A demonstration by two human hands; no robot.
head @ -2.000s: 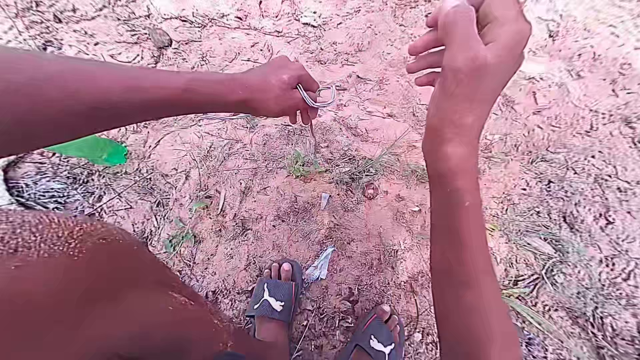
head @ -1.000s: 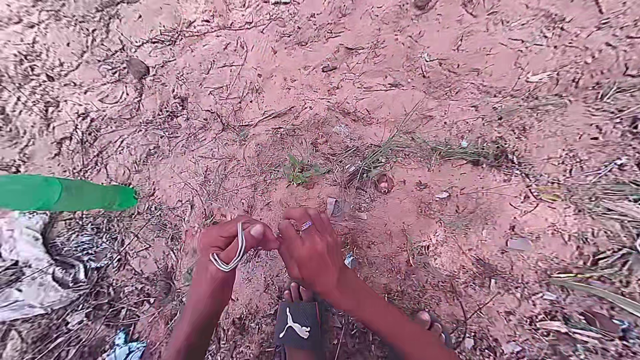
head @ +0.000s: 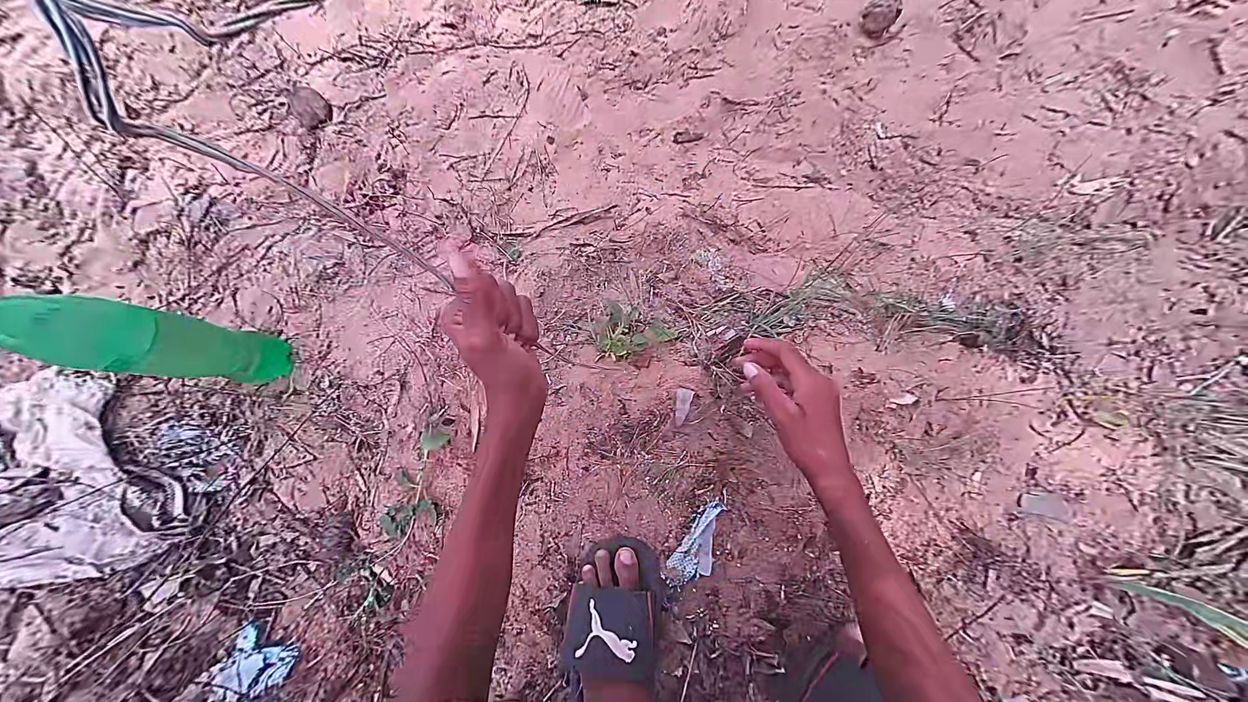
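My left hand [head: 495, 322], left of centre, is closed on a thin grey cord or wire [head: 292, 190]. From the fist it runs up and left to pale and dark looped strands [head: 88, 73] at the top left corner. My right hand [head: 795, 395], right of centre, is curled with thumb and forefinger close together, near dry grass [head: 809, 302]; whether something thin lies between its fingertips cannot be made out. A small green plant [head: 624, 336] grows from the reddish soil between the hands.
A green plastic piece, perhaps a bottle [head: 146, 338], is at the left above crumpled pale cloth or sheeting [head: 68, 487]. Blue-and-white scraps [head: 694, 546] lie near my sandal [head: 611, 629]. A stone [head: 310, 107] is at the upper left; leafy stems [head: 405, 517] stand left of my forearm.
My hands were together a second ago and are now apart. The looped strands, earlier at my left hand, now extend to the upper left.
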